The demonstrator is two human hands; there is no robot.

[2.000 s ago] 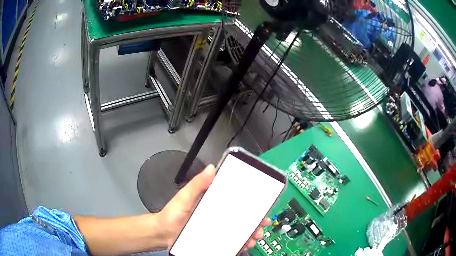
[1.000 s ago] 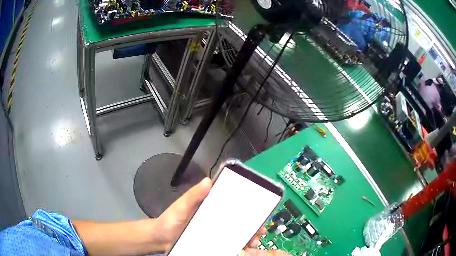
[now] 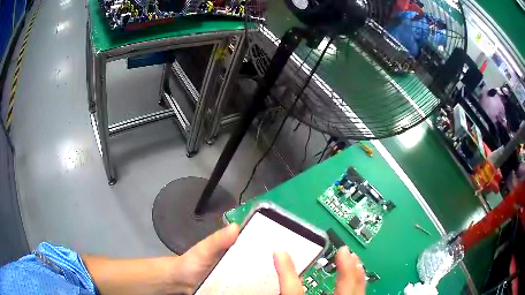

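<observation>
A smartphone [image 3: 253, 253] with a blank white screen is tilted in my left hand [image 3: 198, 256], at the bottom middle. My left thumb lies along its left edge. My right hand [image 3: 322, 276] shows at the bottom edge, only its fingers in view, one over the screen and another beside the phone's right side. It holds nothing that I can see. A green circuit board [image 3: 357, 204] lies on the green table [image 3: 288, 193]. A second circuit board [image 3: 322, 268] is partly hidden behind the phone and my right fingers.
A black pedestal fan [image 3: 244, 121] stands beyond the table. A clear container with white contents [image 3: 440, 259] sits by the slanted red post [image 3: 495, 216]. A thin pale stick [image 3: 422, 229] and a yellow-orange tool [image 3: 366, 150] lie on the table. Another bench [image 3: 172, 36] stands at the upper left.
My right hand has come up from the bottom edge, with a finger over the screen. The phone in my left hand sits slightly lower. The view has shifted a little.
</observation>
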